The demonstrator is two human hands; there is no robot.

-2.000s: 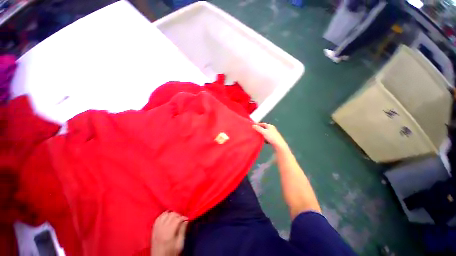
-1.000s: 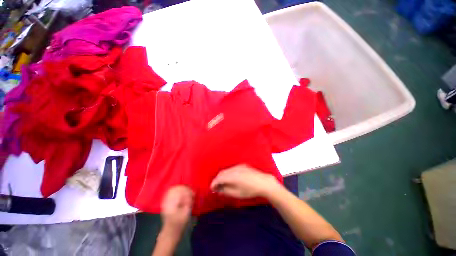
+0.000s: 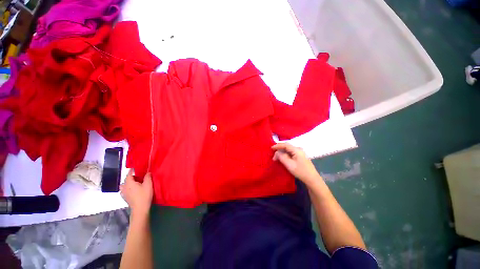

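Observation:
A red garment, like a jacket with collar and sleeve, lies spread on the white table, its lower edge over the table's front edge. A small round whitish button shows on it. A pale line runs down its left part. My left hand grips its lower left edge between thumb and fingers. My right hand is at its right edge, fingers curled; whether it pinches the cloth or holds a small tool inside is unclear.
At left are a red garment pile, magenta cloth, a black phone, a cream wad and a black bottle. A clear plastic bag hangs below. An off-white bin with red pieces stands at right.
The garment now lies flatter, front side up with the button showing; the pale label is no longer visible. My left hand has moved left to its edge, my right hand right and up.

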